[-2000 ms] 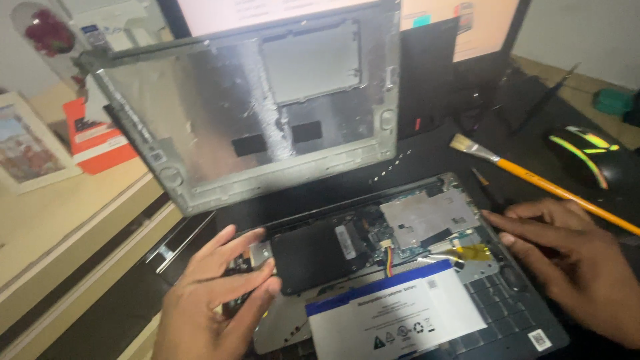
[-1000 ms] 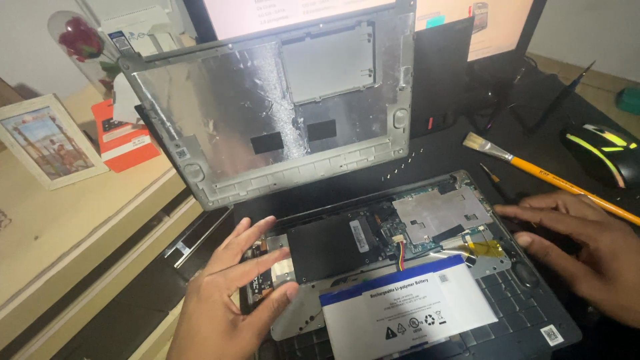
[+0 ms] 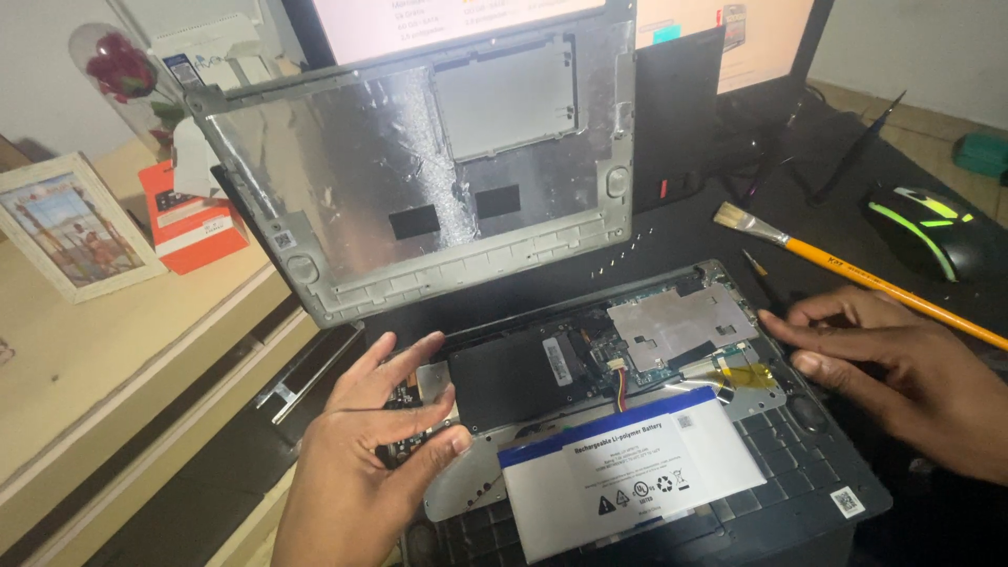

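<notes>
The opened laptop base [image 3: 819, 472] lies at the lower middle, its inner parts showing. A white Li-polymer battery [image 3: 630, 488] with a blue edge rests across it, and colored wires [image 3: 621, 387] run up to a connector. My left hand [image 3: 370, 441], fingers apart, is over the left end, beside a black drive-like module [image 3: 496, 378]. At the right edge, near the metal shield plate [image 3: 681, 323], my right hand [image 3: 874, 370] has thumb and index fingertips at the casing; whether it grips the edge is unclear. The removed bottom cover [image 3: 472, 260] leans upright behind the base.
A flat paintbrush [image 3: 866, 276] and a thin pointed tool [image 3: 754, 262] lie to the right, with a computer mouse [image 3: 929, 228] beyond. Small screws [image 3: 622, 256] line up behind the base. A monitor [image 3: 457, 24] stands at the back; a framed picture [image 3: 79, 228] is at left.
The view has shifted slightly. Both hands stay at the two ends of the laptop base; no part has plainly been moved.
</notes>
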